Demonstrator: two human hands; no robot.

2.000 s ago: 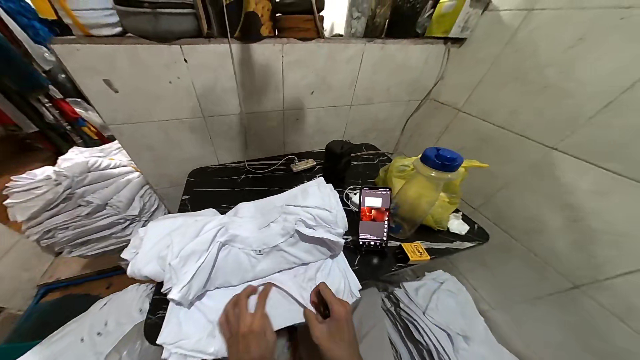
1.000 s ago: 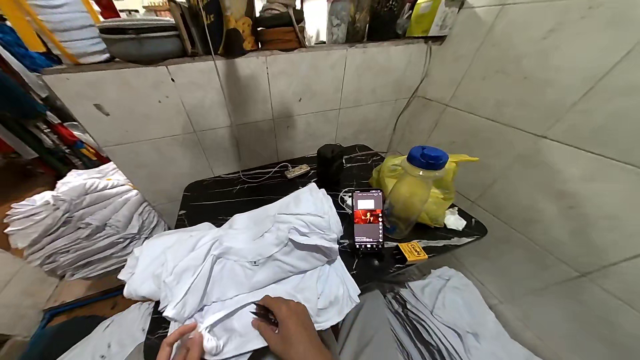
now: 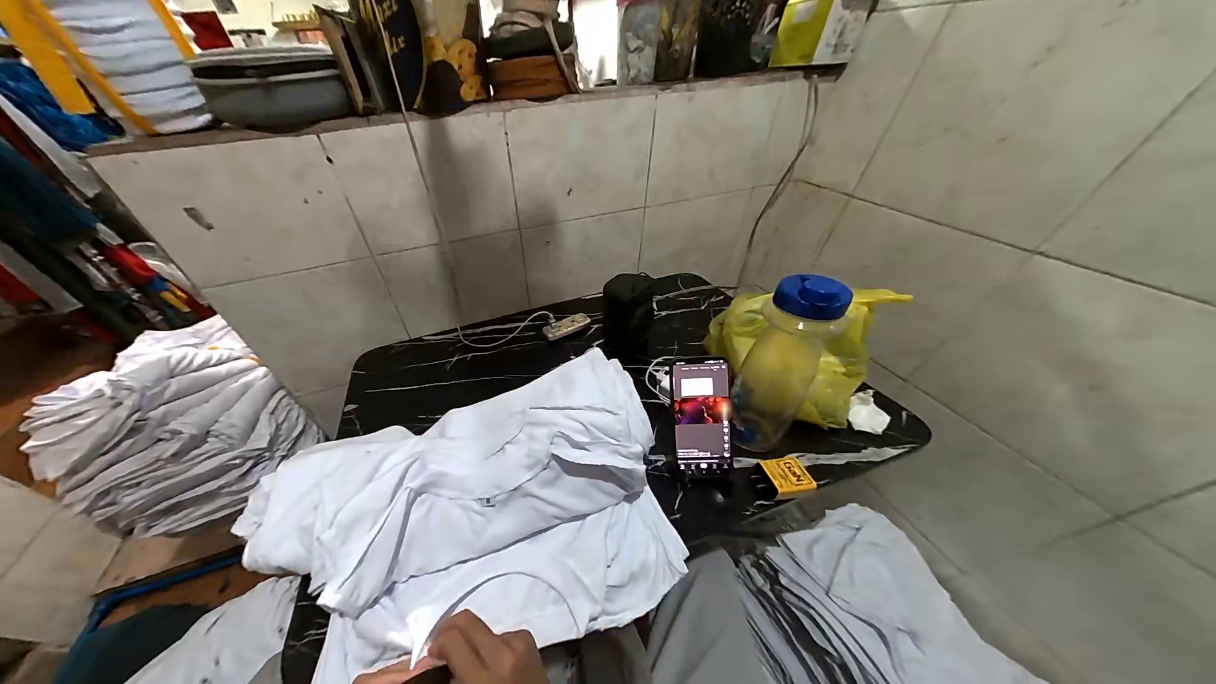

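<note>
White shirts (image 3: 494,484) lie in a loose, overlapping pile on the black marble-patterned table. The rounded neckline of the nearest white shirt (image 3: 560,608) faces up. My right hand (image 3: 489,651) is at the bottom edge with curled fingers, around a small dark tool (image 3: 432,675) that is mostly cut off; its kind cannot be told. Close on its left, only a bit of my left hand (image 3: 385,675) shows, beside a raised fold of the shirt near the collar. Its fingers are hidden, so its grip cannot be told.
A lit phone (image 3: 701,418), blue-lidded plastic jar (image 3: 784,361), yellow bag (image 3: 841,370), small yellow box (image 3: 788,476), black cylinder (image 3: 628,313) and power strip (image 3: 567,327) are on the table (image 3: 408,380). Folded white garments (image 3: 171,427) are stacked at left; a light garment (image 3: 874,608) lies at lower right.
My right hand has moved left from the shirts' right edge to beside my left hand, with the dark tool. My left hand has moved left, then partly out of view at the bottom.
</note>
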